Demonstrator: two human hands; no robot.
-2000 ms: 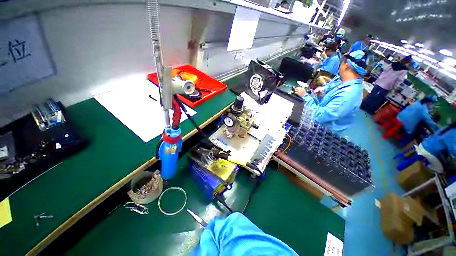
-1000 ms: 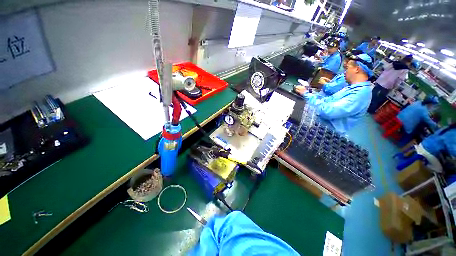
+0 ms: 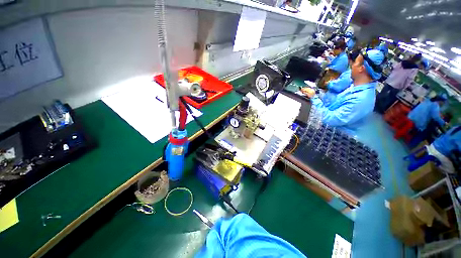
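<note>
A blue sleeve (image 3: 247, 239) of the wearer's arm enters at the bottom middle; its hand is not visible. A thin, pale, pointed tool (image 3: 203, 218) shows just left of the sleeve; what holds it, if anything, is hidden. A thin pale ring (image 3: 178, 201) lies on the green bench to the left of the tool. A round grey-brown pot (image 3: 151, 187) with coppery bits stands beside the ring. No hand of the wearer is in the picture.
A blue electric screwdriver (image 3: 176, 158) hangs from a coiled line. A blue-yellow box (image 3: 218, 176), a press fixture with gauge (image 3: 242, 132), a tray of dark units (image 3: 336, 156) and a red tray (image 3: 217, 86) stand beyond. Black parts tray (image 3: 83, 143) at left. A co-worker (image 3: 354, 101) sits at right.
The view has shifted slightly, so the bench items appear a little farther right. The sleeve and the pointed tool have hardly moved. The nearest co-worker's head and arms have moved.
</note>
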